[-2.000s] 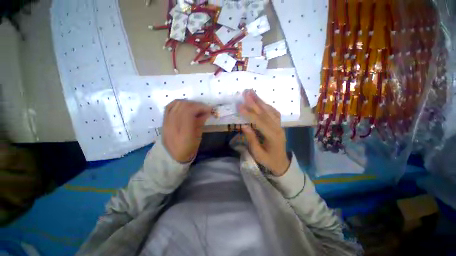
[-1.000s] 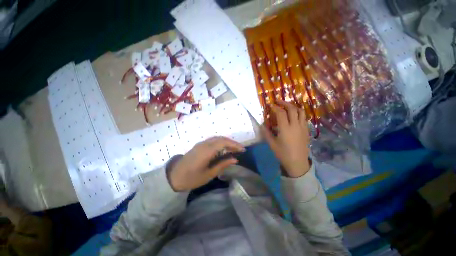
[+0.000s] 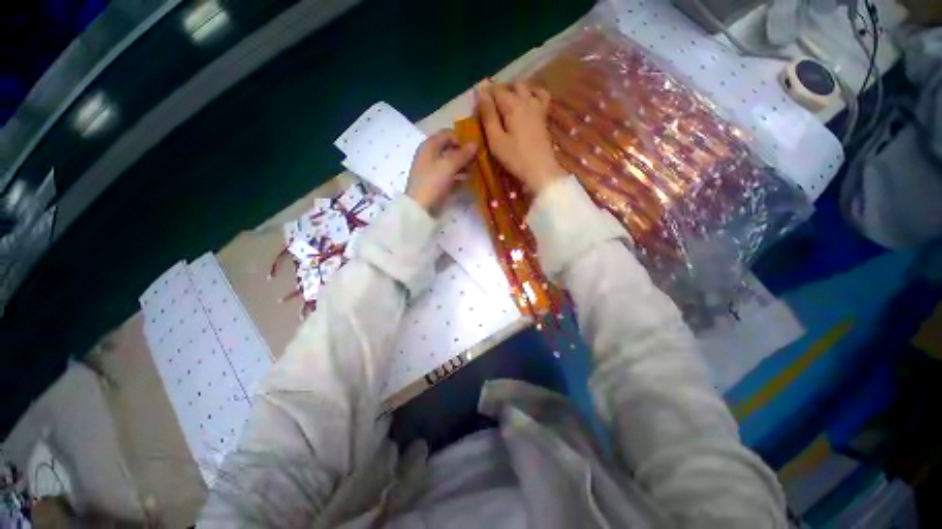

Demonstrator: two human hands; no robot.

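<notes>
A long narrow strip of orange units (image 3: 502,222) with red wires lies over the white dotted sheet, its wired end reaching the bench's near edge. My left hand (image 3: 442,167) pinches the far left edge of the strip. My right hand (image 3: 520,129) lies on the strip's far end, beside the stock of unlabelled units (image 3: 625,145), with its fingers curled onto it. The fingertips are partly hidden. The stock is partly covered by a clear plastic bag (image 3: 759,212).
Labelled units (image 3: 322,243) lie in a pile left of my left arm. White dotted sheets (image 3: 201,336) lie at the left, beneath the strip and at the far right. A round white-rimmed device (image 3: 811,81) and cables are at the far right. A green surface is beyond the bench.
Both hands have moved to the far end of the orange material. A strip now lies apart from the stock, further left over the white sheet. The view has shifted and turned.
</notes>
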